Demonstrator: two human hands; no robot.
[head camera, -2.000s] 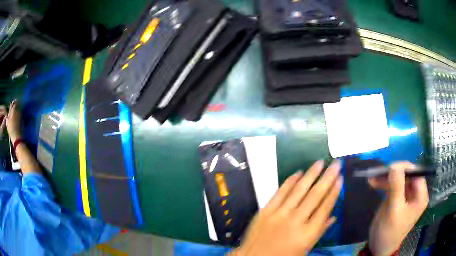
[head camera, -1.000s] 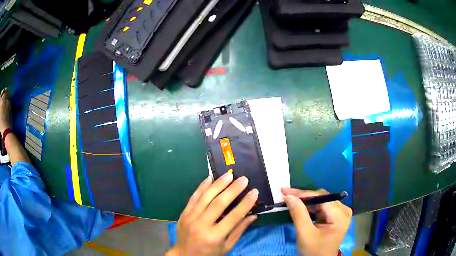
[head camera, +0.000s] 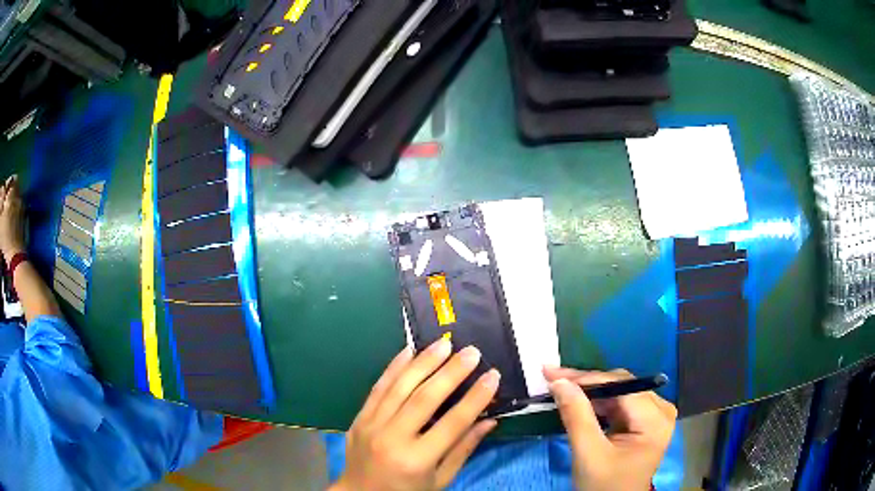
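A black phone housing with an orange strip and two pale slanted pieces lies on a white pad, which shows along its right side. My left hand rests over the lower part of the housing, fingers spread and pressing on it. My right hand holds dark tweezers near the bottom right edge of the housing. The tips are at the bottom edge by my left fingertips. Whether they grip a small piece cannot be told.
Black foam pads are stacked at the back, with more pads and a housing back left. Black strips and a white sheet lie right, a clear tray far right. Longer black strips and a blue-sleeved person are left.
Two seconds ago the tweezers were over the right-hand black strips. They moved left to the housing's bottom edge, and my left hand moved left onto the housing. Little changed in the last second.
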